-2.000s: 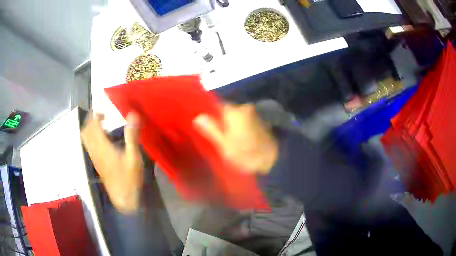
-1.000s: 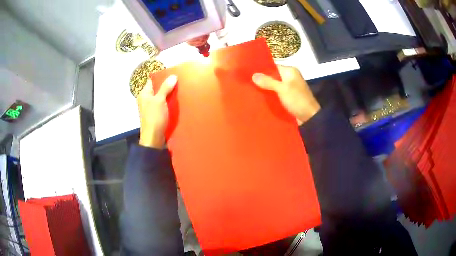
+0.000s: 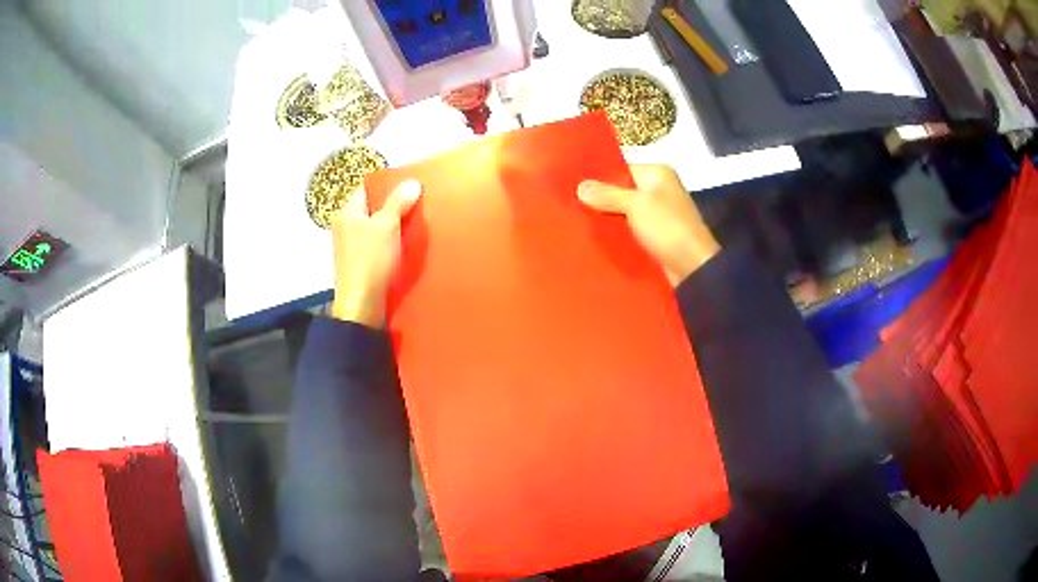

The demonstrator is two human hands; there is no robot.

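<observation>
A red cover panel [image 3: 546, 364] lies flat in front of me, its plain red face up and its far edge just below the machine head. My left hand [image 3: 373, 244] grips its far left edge with the thumb on top. My right hand [image 3: 660, 216] grips its far right edge with the thumb on top. The white machine head [image 3: 438, 46] has a blue display, and a reddish punch [image 3: 469, 105] hangs under it. Whether the panel touches the punch or die is hidden by the panel and glare. The fingers under the panel are hidden.
Round wells of gold pieces show left [image 3: 345, 182] and right [image 3: 628, 107] of the machine. A dark mat [image 3: 751, 114] holds a yellow-orange stick [image 3: 694, 41] and a black slab. Red panels are stacked at lower left [image 3: 137, 512] and fanned at right [image 3: 968, 352].
The tilted panel was turned flat and brought up to the machine, with both hands now holding its sides. Over the last second the panel sits slightly lower, with its far edge a little away from the punch.
</observation>
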